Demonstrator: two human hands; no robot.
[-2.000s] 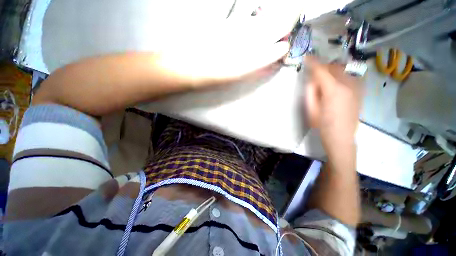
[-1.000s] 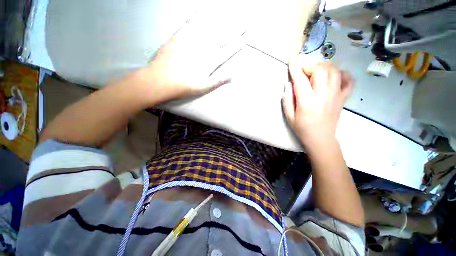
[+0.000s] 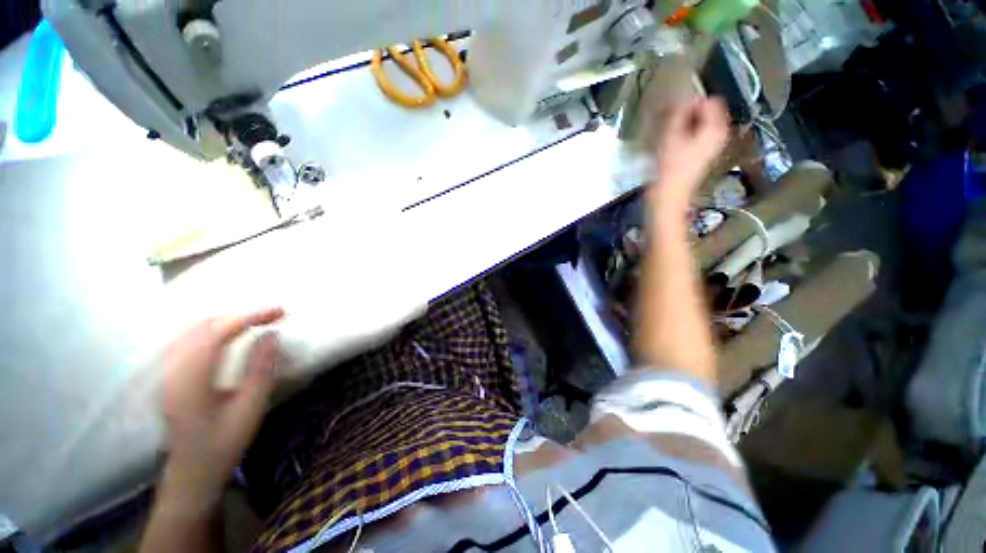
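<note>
The pale garment panel (image 3: 119,356) lies on the table at left and hangs over its front edge, whitish under glare. My left hand (image 3: 222,378) is at its front edge, with cloth between thumb and fingers. A narrow khaki strip (image 3: 222,246) lies on the panel, its right end by the presser foot (image 3: 290,194) of the white sewing machine (image 3: 324,32). My right hand (image 3: 689,135) is blurred, out beyond the table's right end over khaki pieces; whether it holds anything cannot be told.
Yellow-orange scissors (image 3: 420,76) lie on the machine bed behind the needle area. Bundled khaki rolls (image 3: 805,308) with pale ties are beside the table at right. A blue object (image 3: 41,81) is at the far left. The checked apron (image 3: 422,432) is below the table edge.
The view has swung right. My right hand has left the panel and moved out past the table's right end. My left hand has moved to the panel's front edge.
</note>
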